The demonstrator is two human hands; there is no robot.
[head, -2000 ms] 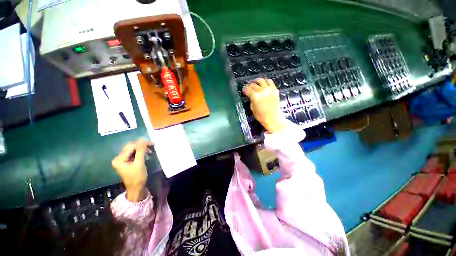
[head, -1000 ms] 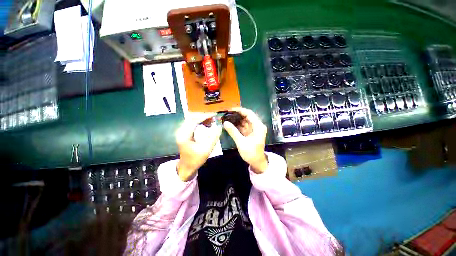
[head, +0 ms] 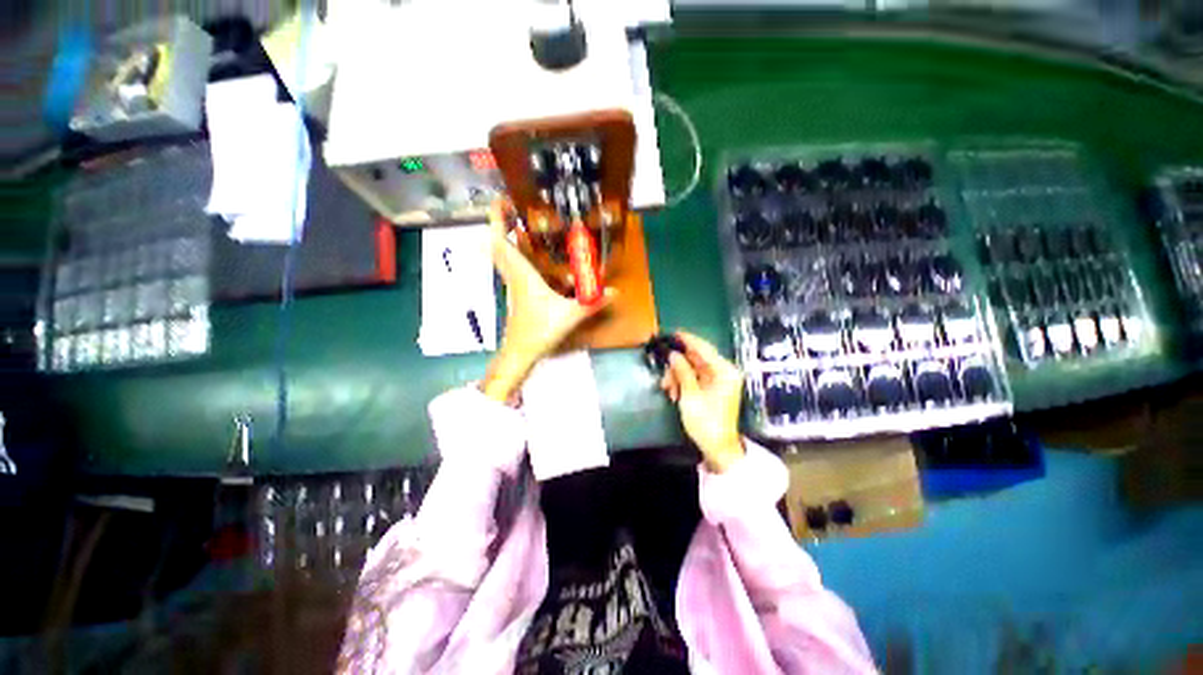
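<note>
The toggle-clamp fixture has a brown upright plate (head: 561,129) on an orange-brown base (head: 639,297). Its red handle (head: 585,261) points down toward me. My left hand (head: 534,310) is at the fixture's left side, fingers reaching up beside the plate and the palm side close to the handle's lower end. What its fingertips touch is hidden. My right hand (head: 703,389) pinches a black round part (head: 664,350) just right of the base's front corner. A clear blister tray (head: 871,425) with rows of black discs lies right of the fixture, with one pocket looking empty.
A white control box (head: 416,99) stands behind the fixture. A white sheet (head: 565,415) lies in front, and a record sheet with a pen (head: 476,324) lies left. More trays lie right (head: 1062,251) and far left (head: 132,264). A tan box (head: 877,481) is below the bench edge.
My hands were together in front of the fixture and have moved apart. The left moved up beside the fixture; the right moved right with a black part. The camera view has shifted too.
</note>
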